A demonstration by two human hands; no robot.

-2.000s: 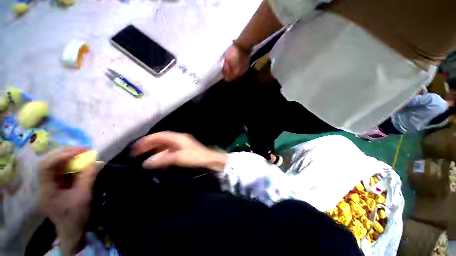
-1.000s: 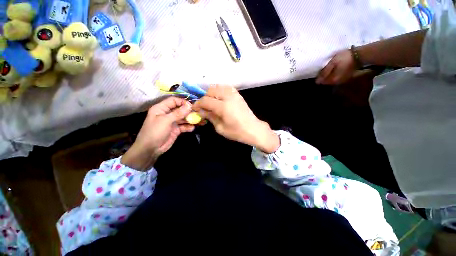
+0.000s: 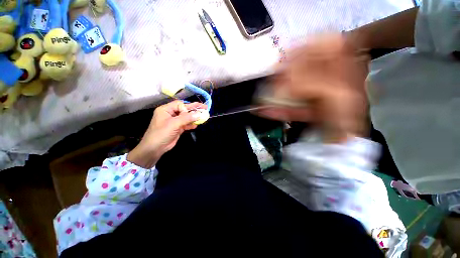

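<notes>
My left hand [image 3: 169,126] pinches a yellow plush ball end [image 3: 200,117] at the table edge. A light blue plush band [image 3: 199,92] curves up from it, with another yellow end [image 3: 173,91] at the table's edge. My right hand [image 3: 315,88] is raised to the right and heavily blurred. A pale taut thread [image 3: 234,111] runs from the ball end to it. No needle can be made out, and what the right fingers grip is blurred. Thread snips [image 3: 213,33] lie on the table beside a smartphone [image 3: 250,16].
Plush pieces [image 3: 58,63] with yellow ends and blue tags are heaped at the left of the table [image 3: 141,40]. One yellow-ended band [image 3: 111,54] lies beside them. Another person's forearm [image 3: 388,34] reaches in at the right, behind my right hand. A brown box [image 3: 75,176] is below the table.
My right hand has moved from beside the left hand out to the right, drawing the thread taut. My left hand still holds the ball end. Earlier, the hands were apart and the view was turned.
</notes>
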